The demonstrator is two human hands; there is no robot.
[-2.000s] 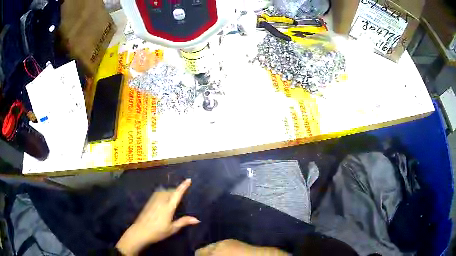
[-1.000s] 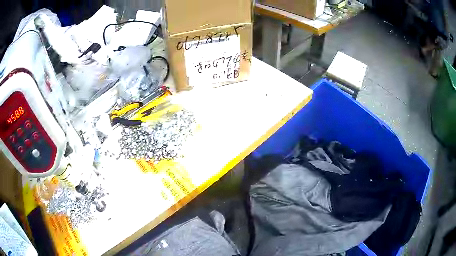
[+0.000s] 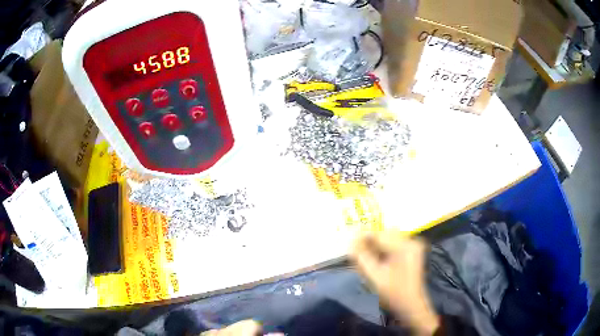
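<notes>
A grey garment (image 3: 263,298) lies along the table's front edge, with a small pale mark on it. My right hand (image 3: 395,269) is blurred, at the front edge right of that mark, fingers curled; whether it holds cloth cannot be told. My left hand (image 3: 238,328) is low at the picture's bottom, mostly cut off, its fingers hidden. The button machine's white head with its red panel (image 3: 161,92) shows 4588. The small round die (image 3: 235,223) sits below it, beside a pile of silvery pieces (image 3: 191,207).
Another silvery pile (image 3: 355,147) lies right of the machine, with yellow-and-black-handled tools (image 3: 335,95) behind it. A labelled carton (image 3: 460,52) stands back right. A black phone (image 3: 105,226) and papers (image 3: 46,230) lie left. A blue bin (image 3: 559,243) holds dark garments.
The view has swung right, then back left towards the machine. Both hands, out of view one second ago, show again; my right hand is now at the table's front edge.
</notes>
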